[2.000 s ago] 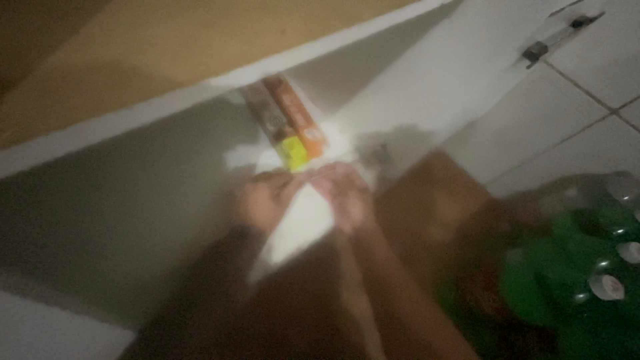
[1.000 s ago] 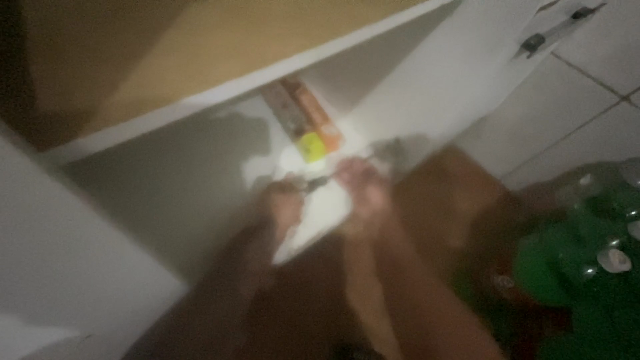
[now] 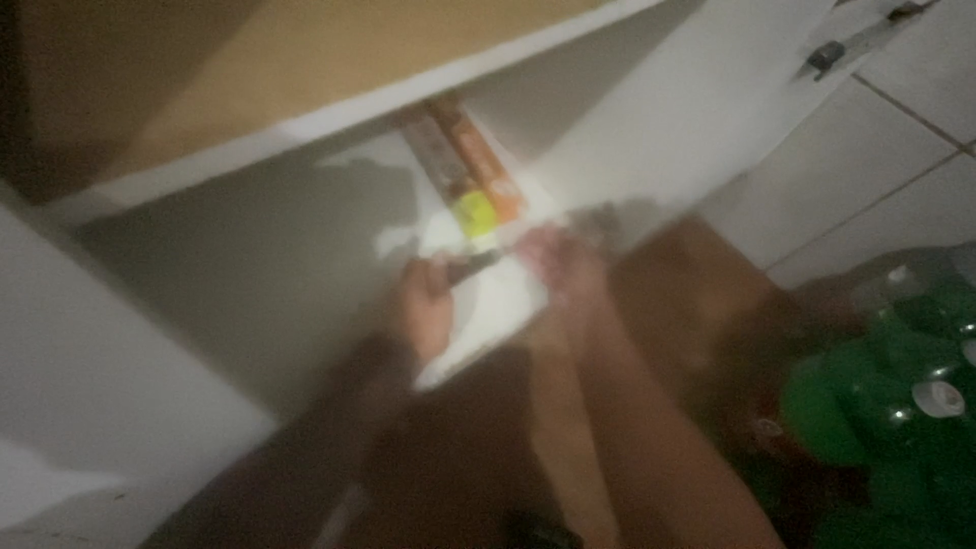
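Observation:
My left hand (image 3: pixel 428 309) is closed around a small dark, narrow object (image 3: pixel 473 267) that points toward my right hand; blur hides what it is. My right hand (image 3: pixel 553 259) is near its tip, fingers bent, and whether it holds anything cannot be made out. Both hands are over a white shelf (image 3: pixel 496 305) inside a cabinet. Just beyond them lie two long narrow boxes side by side, an orange one (image 3: pixel 488 164) and a brownish one (image 3: pixel 436 152). A bright yellow object (image 3: pixel 476 213) sits at the near end of the boxes.
A wooden-toned board with a white edge (image 3: pixel 305 133) spans above the shelf. White cabinet panels stand at left (image 3: pixel 114 343) and right (image 3: pixel 686 114), the right one near a dark metal fitting (image 3: pixel 827 59). Green plastic bottles (image 3: pixel 831 404) crowd the lower right, beside pale tiles (image 3: pixel 846 175).
A gap now shows between my hands, which were close together two seconds ago. The dark object in my left hand shows between them, as it did one second ago.

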